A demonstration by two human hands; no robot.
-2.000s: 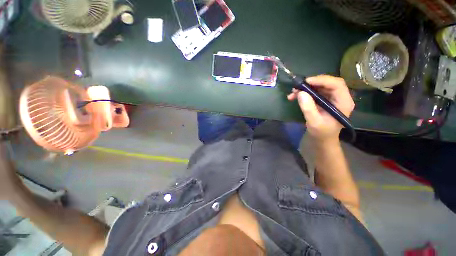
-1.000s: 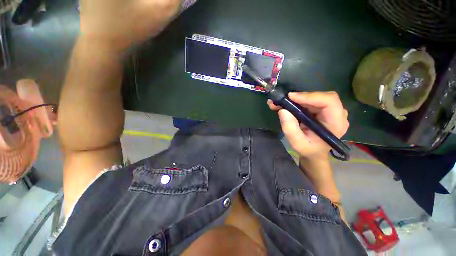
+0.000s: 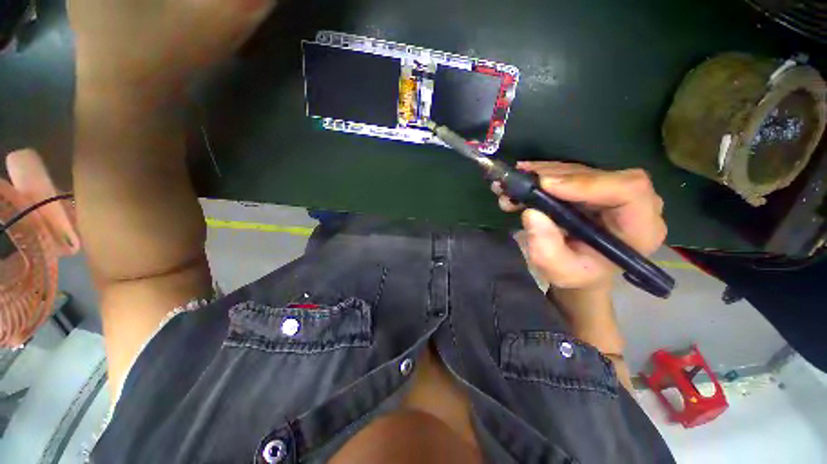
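Observation:
A white-edged open phone unit lies on the dark green bench, with a red patch at its right end and a yellow-orange flex strip at its middle. My right hand holds a black soldering iron like a pen. Its metal tip is at the lower end of the middle strip; contact cannot be told. My left hand is at the upper left, blurred and cut off by the top edge. Its fingers are not clear.
A round tan-brown holder with silvery bits stands at the right of the bench. A pink-orange fan is at the left edge. A dark round grille is at the top right corner. A red stool stands on the floor at lower right.
My left arm has come in over the bench from the lower left. The iron's tip has moved from the unit's right end to its middle strip. The view has shifted closer.

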